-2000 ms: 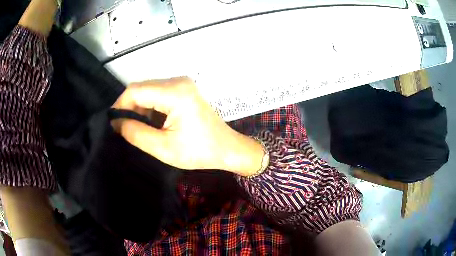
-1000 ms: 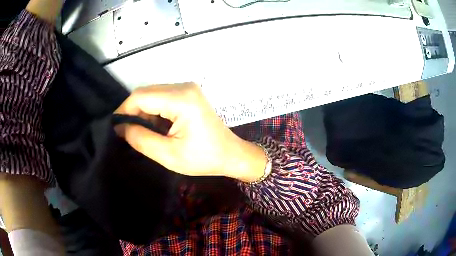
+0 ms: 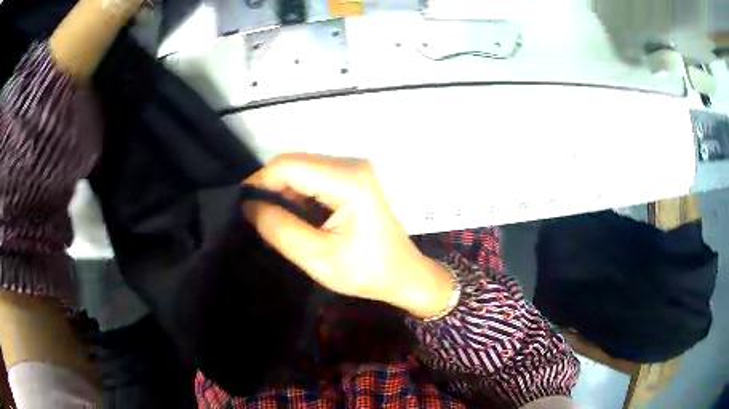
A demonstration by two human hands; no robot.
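Note:
A large black garment (image 3: 160,184) hangs from the upper left down over the lap. My right hand (image 3: 344,232) is at the centre, in front of the white machine bed (image 3: 480,160). Its thumb and fingers pinch a narrow folded black edge (image 3: 276,200) of the garment. Something dark shows inside the palm, but I cannot tell what it is. My left forearm reaches up to the top left, where the wrist is cut off by the picture's edge, so my left hand is not seen.
The silver needle plate (image 3: 308,60) lies at the upper left of the bed, with an orange-yellow piece (image 3: 345,8) behind it. At the right, a black cloth heap (image 3: 623,287) lies on a wooden stool (image 3: 655,383). A grey panel (image 3: 711,144) is at the bed's right end.
The view has shifted, so the machine bed, stool and my right hand appear lower, and the hand also farther right. More of the machine shows at the top. My right hand keeps the same pinch.

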